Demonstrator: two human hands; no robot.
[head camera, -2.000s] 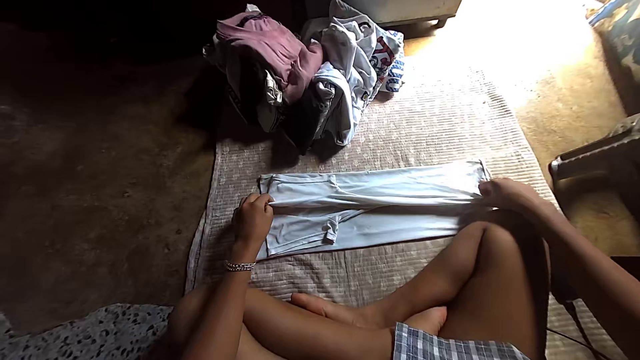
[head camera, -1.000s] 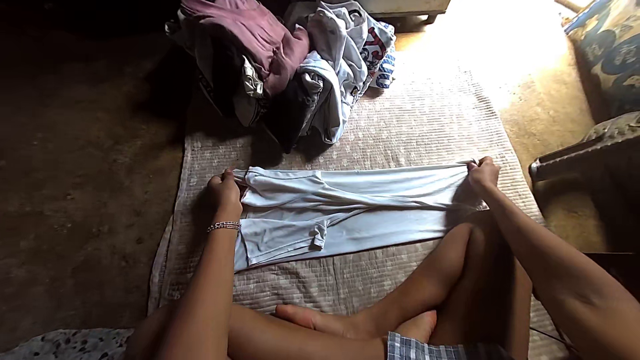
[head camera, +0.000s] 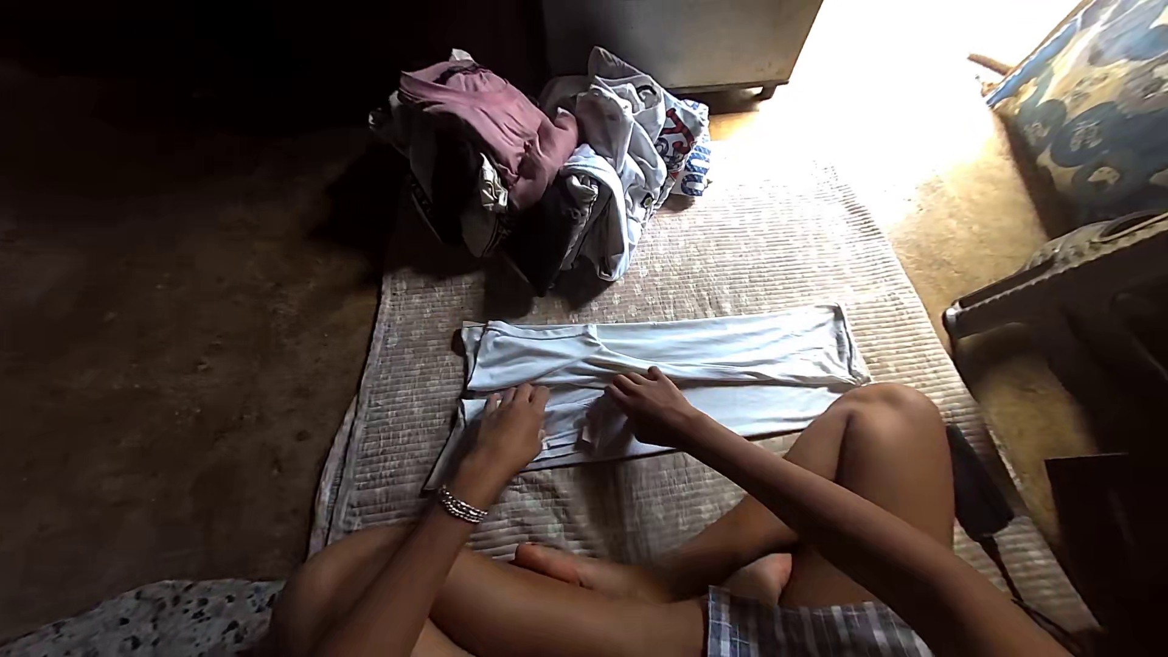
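Note:
A pale, light-blue or white garment lies in a long folded strip on a quilted mat in front of my crossed legs. My left hand, with a beaded bracelet at the wrist, rests on its left part, fingertips at a fold; whether they pinch the cloth cannot be told. My right hand is at the middle of the garment, fingers curled onto the cloth at the long fold. A small white tag or flap shows between the two hands, partly in shadow.
Beyond the garment is a heap of clothes, pink, white and dark. A metal cabinet stands behind it. At right are a patterned cushion or sack and a dark chair-like object. A black device with a cable lies beside my knee.
My right hand has left the garment's right end and come to its middle. My left hand has moved from the left end inward onto the cloth. The garment's right end now lies free on the mat.

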